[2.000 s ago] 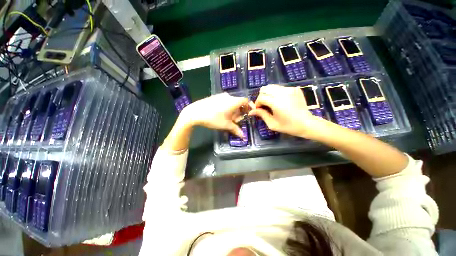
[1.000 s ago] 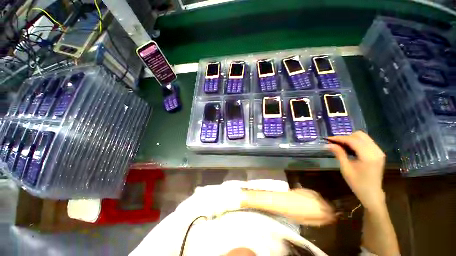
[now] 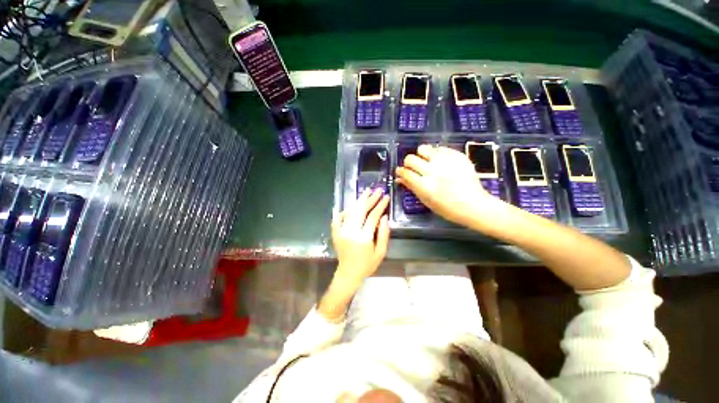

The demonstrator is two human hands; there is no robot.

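Observation:
Purple keypad phones lie in two rows in a clear plastic tray (image 3: 481,228). Most have a cream-gold border around the screen, such as the front-right phone (image 3: 582,181). The front-left phone (image 3: 373,164) has an all-dark screen area; my left hand (image 3: 361,228) rests with its fingers over its lower keys. My right hand (image 3: 441,179) lies over the second front phone (image 3: 411,203), covering much of it, with fingertips at its upper part. Whether either hand pinches anything cannot be told.
Tall stacks of filled clear trays stand at left (image 3: 173,197) and right (image 3: 670,157). A smartphone (image 3: 264,67) leans by the metal post, with a loose purple phone (image 3: 289,135) below it. Cables and an instrument (image 3: 110,20) are at upper left. A red stool (image 3: 229,303) is below.
My right hand has moved left from the tray's front-right edge onto the second front phone. My left hand has come up from near my lap onto the front-left phone. The view has shifted.

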